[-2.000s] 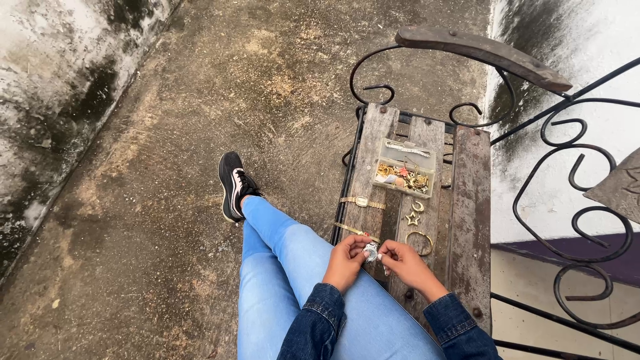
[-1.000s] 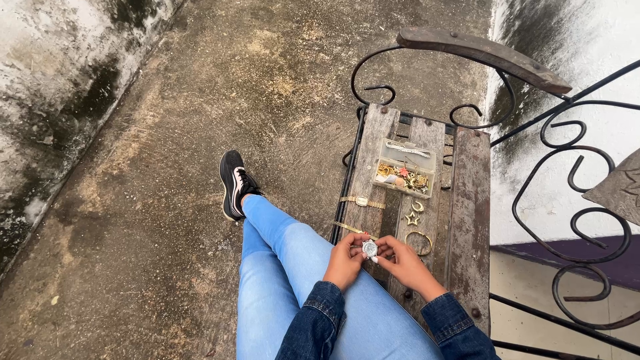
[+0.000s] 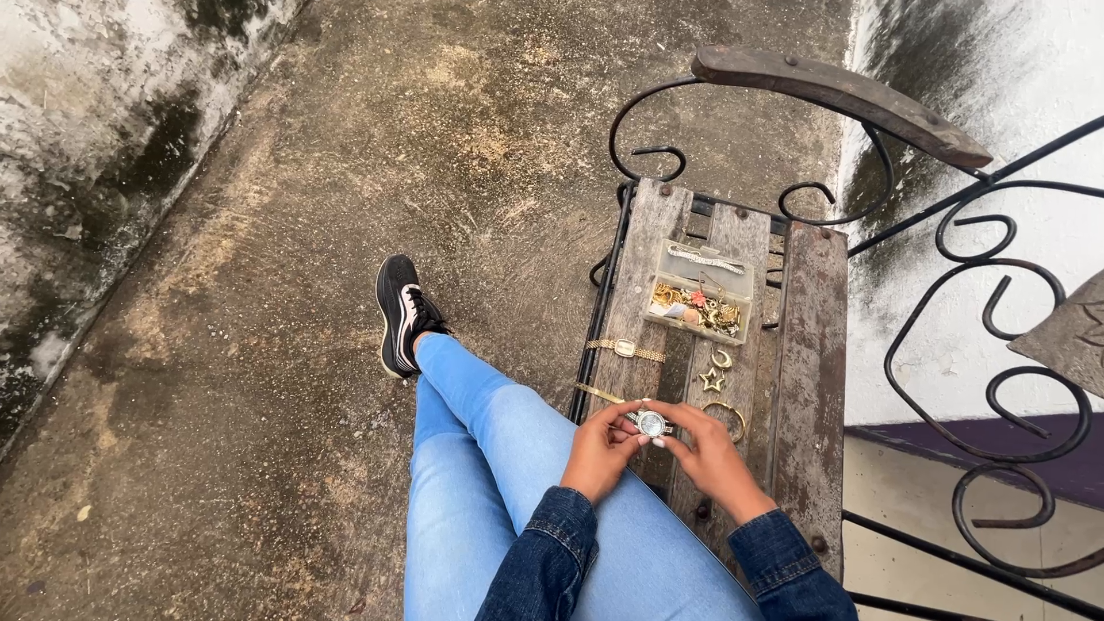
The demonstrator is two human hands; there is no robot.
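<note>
A silver-coloured wristwatch (image 3: 651,423) with a round face is held between my left hand (image 3: 603,448) and my right hand (image 3: 709,454), above the bench edge by my thigh. Thumbs and fingertips pinch it from both sides. Beyond my hands a gold-coloured wristwatch (image 3: 625,348) lies across the slats. A thin gold-coloured band (image 3: 599,393) shows just past my left fingers, partly hidden. Past my right hand lie a gold-coloured bangle (image 3: 739,417), a star-shaped piece (image 3: 712,379) and a crescent-shaped piece (image 3: 721,359). An open clear plastic box (image 3: 747,329) holds mixed jewellery, with a silvery chain (image 3: 707,259) in its lid.
The wooden slatted bench (image 3: 811,362) has gaps between its boards. Its curved wooden armrest (image 3: 841,90) and black scrolled metal frame (image 3: 897,328) stand at the far end and right. My crossed legs (image 3: 517,448) are at its left, over a concrete floor (image 3: 259,388).
The silver-coloured watch has turned in my fingers, and its round face now shows upward, unlike two seconds ago. Both hands have stayed in nearly the same place.
</note>
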